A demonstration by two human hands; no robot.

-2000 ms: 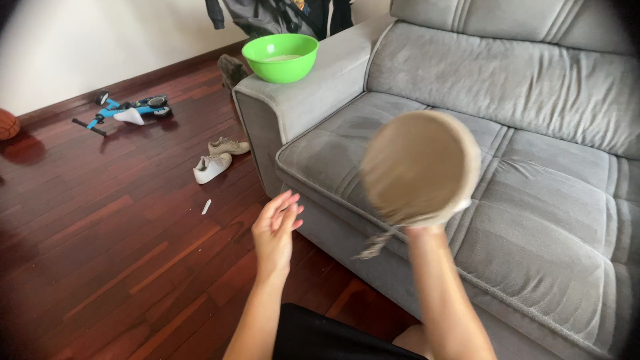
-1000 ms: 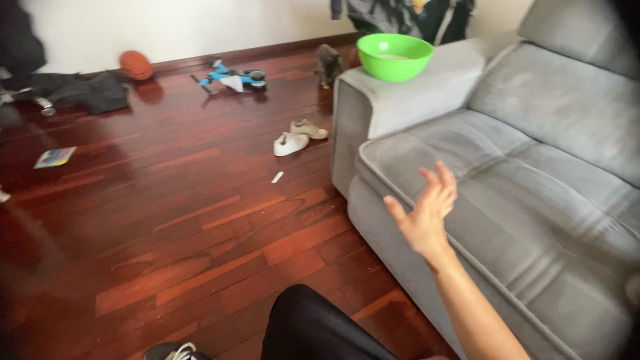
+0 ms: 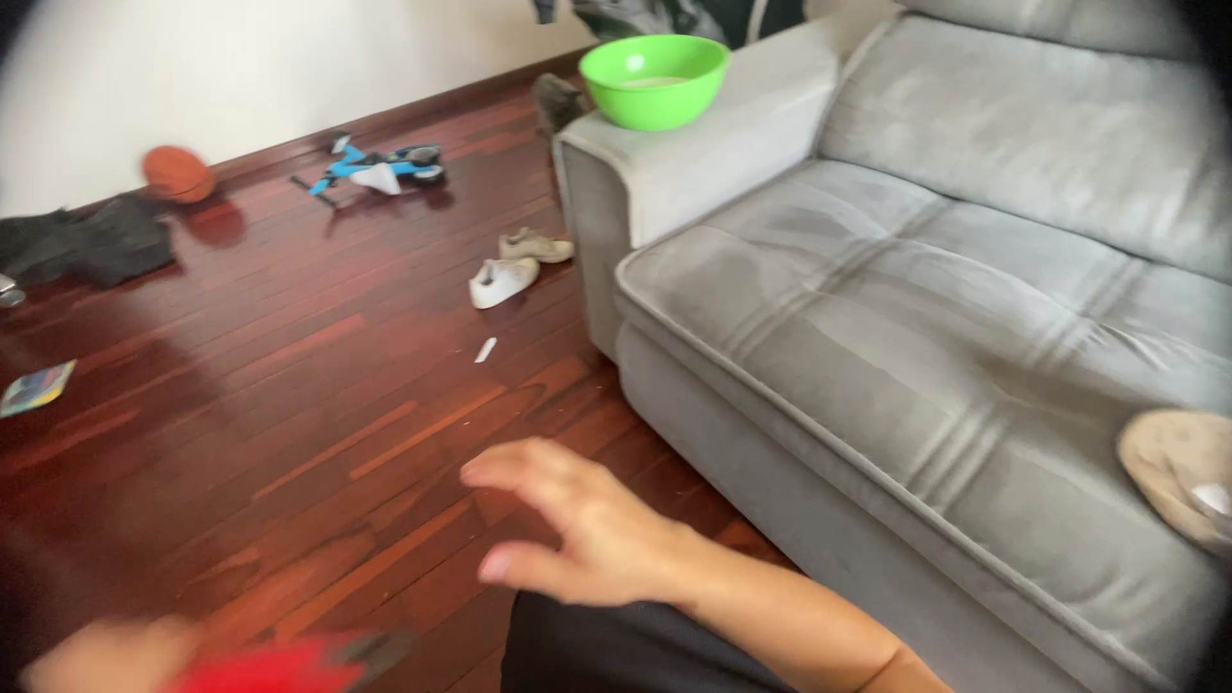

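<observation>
My right hand (image 3: 587, 525) reaches in from the lower right, fingers spread and slightly curled, with nothing in it. It is above the dark-clothed leg (image 3: 616, 645). In the bottom left corner my left hand (image 3: 111, 654), strongly blurred, grips a red object (image 3: 274, 666) with a dark grey end; its exact kind cannot be told. A beige round fabric item (image 3: 1169, 472) with a small white part lies at the right edge of the grey sofa seat (image 3: 885, 356). On the sofa's armrest (image 3: 751, 125) stands a bright green bowl (image 3: 654, 96) with something pale inside.
White shoes (image 3: 502, 282) and a small white strip (image 3: 485, 349) lie on the dark red wood floor (image 3: 318, 414). Farther back are a blue toy scooter or bike (image 3: 385, 173), a basketball (image 3: 178, 173) and dark cloth (image 3: 96, 241). A colourful booklet (image 3: 38, 387) lies at the left.
Two seconds ago my right hand held up the beige round item; now that item is on the sofa and this hand is empty. My left hand, empty then, now holds the red object.
</observation>
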